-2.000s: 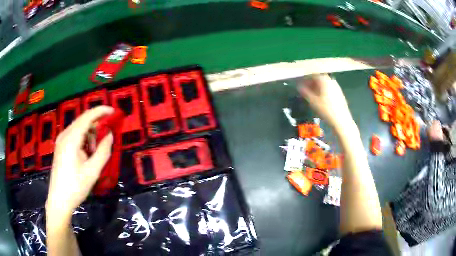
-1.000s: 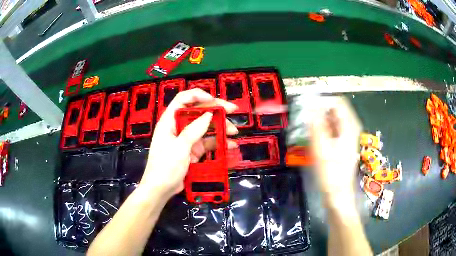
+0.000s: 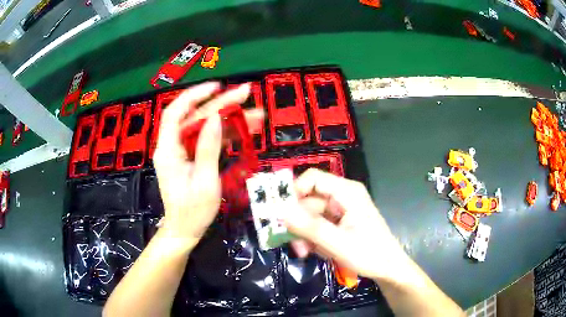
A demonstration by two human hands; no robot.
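My left hand (image 3: 189, 161) holds a red housing (image 3: 239, 155), tilted and blurred, above the black tray. My right hand (image 3: 341, 223) holds a white inner module (image 3: 271, 201) with black markings and a green lower end, beside the housing's right edge. The module and housing are close together; I cannot tell whether they touch. An orange part (image 3: 345, 273) shows below my right hand, partly hidden by it. The black tray (image 3: 108, 201) has a row of red housings (image 3: 327, 108) in its back pockets, and one more housing lies crosswise behind my right hand.
A small pile of orange parts (image 3: 467, 184) and a white module (image 3: 480, 242) lies on the dark green bench to the right. A heap of orange parts (image 3: 549, 155) is at the far right. Part-assembled units (image 3: 179, 64) lie on the green belt (image 3: 260, 52). A grey post (image 3: 34, 108) stands left.
My right hand has come from the loose parts on the right to the housing, bringing the white module and orange part. My left hand has raised and tilted the housing.
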